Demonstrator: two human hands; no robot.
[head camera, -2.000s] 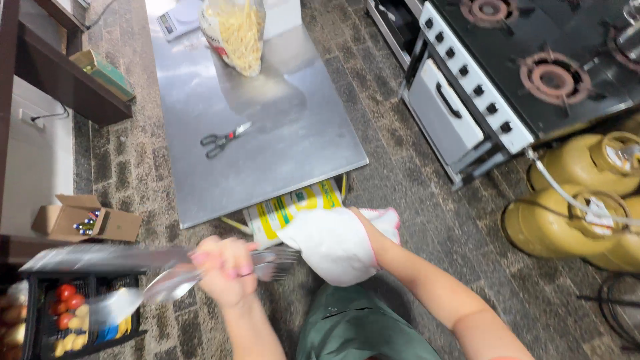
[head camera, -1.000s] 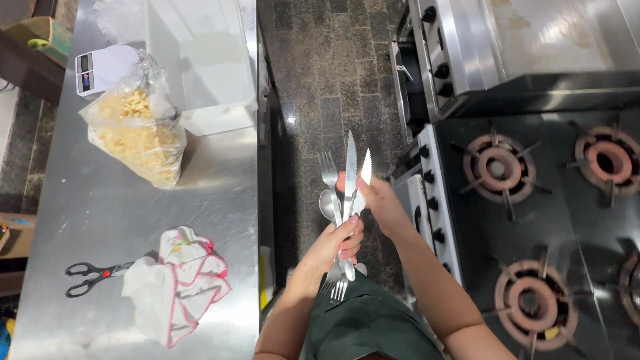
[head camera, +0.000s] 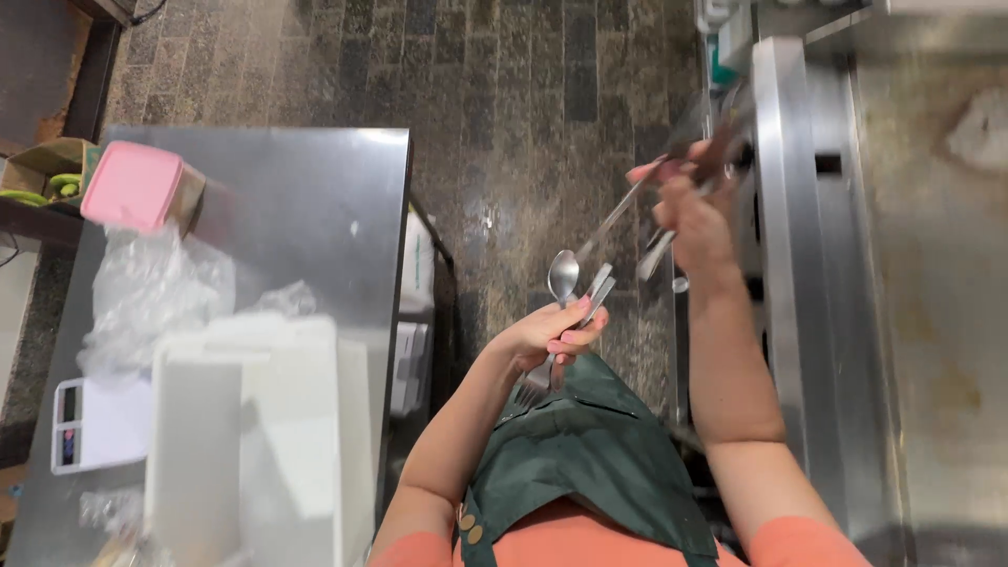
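Note:
My left hand (head camera: 561, 332) is closed around several pieces of metal cutlery in front of my green apron. A spoon (head camera: 563, 274) points up out of it, a fork (head camera: 535, 384) has its tines downward, and handle ends (head camera: 600, 291) stick out beside the thumb. Up and to the right, my right hand (head camera: 689, 209) is blurred by motion and also grips cutlery. One long thin handle (head camera: 618, 216) slants down-left from it and another handle (head camera: 655, 253) hangs below the fingers. What lies at the upper end of its bundle is too blurred to name.
On the left stands a steel table (head camera: 315, 213) with a pink-lidded container (head camera: 130, 187), clear plastic bags (head camera: 157, 291), a white scale (head camera: 114, 425) and a white plastic bin (head camera: 339, 441). A steel griddle (head camera: 929, 315) runs along the right. Tiled floor (head camera: 504, 157) lies between them.
The cutlery, bunched between both hands a second ago, is now split between them, the right hand raised away. Two seconds ago my right hand was at the white cloth. The view has shifted strongly.

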